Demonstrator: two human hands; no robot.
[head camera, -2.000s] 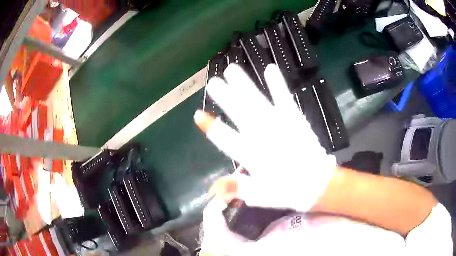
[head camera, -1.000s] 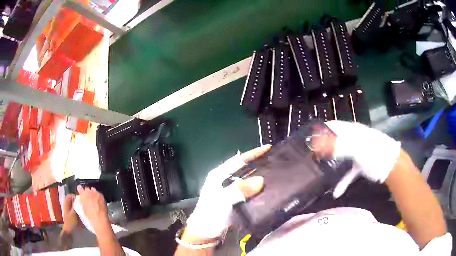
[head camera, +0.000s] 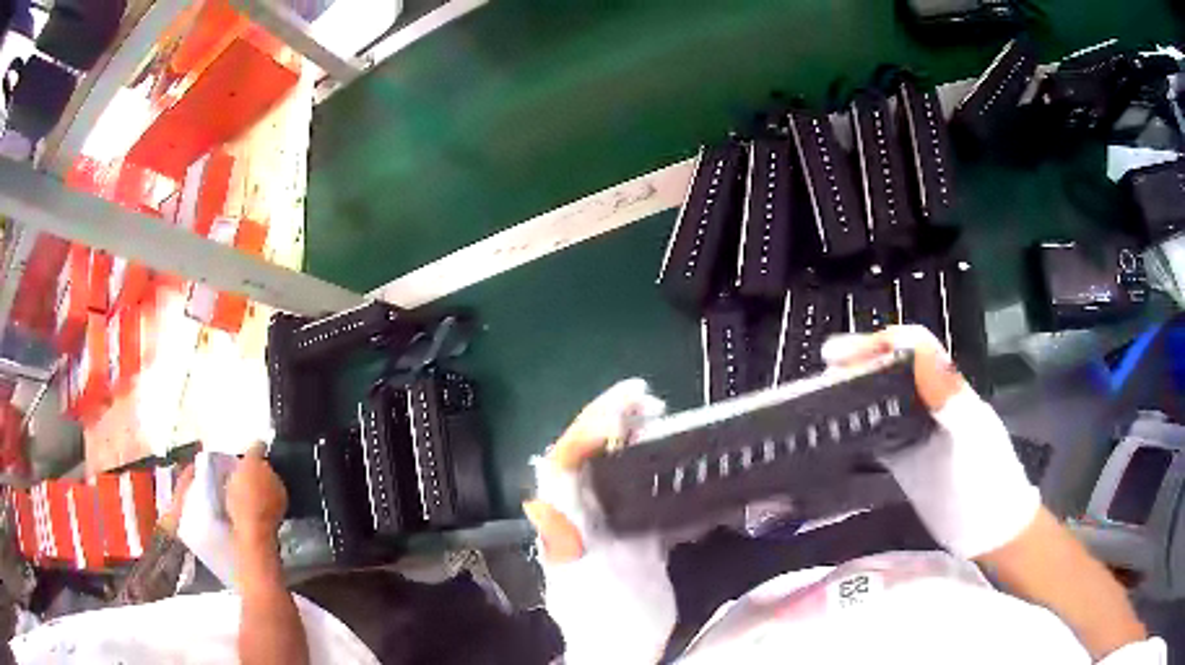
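My left hand (head camera: 591, 520) and my right hand (head camera: 955, 455), both in white gloves with some bare fingertips, hold a long black unit (head camera: 767, 455) by its two ends. The unit is tilted slightly, right end higher. Its narrow edge with a row of small white marks faces me, and a silver-white line runs along its top. The fingers behind the unit are partly hidden. The unit is held above the near edge of the green bench (head camera: 546, 312), and its face is not visible.
Rows of black units (head camera: 832, 182) stand beyond my hands; another group (head camera: 429, 455) stands left. A screen unit (head camera: 1085, 279) lies right, near a grey stool (head camera: 1137, 487). A pale rail (head camera: 546, 231) divides the bench. A coworker's hand (head camera: 254, 500) is beside orange-red boxes (head camera: 98, 520).
The unit has turned from its broad face to its marked narrow edge. My right hand has shifted to its right end. The view has moved slightly left, and a black unit shows at the top right.
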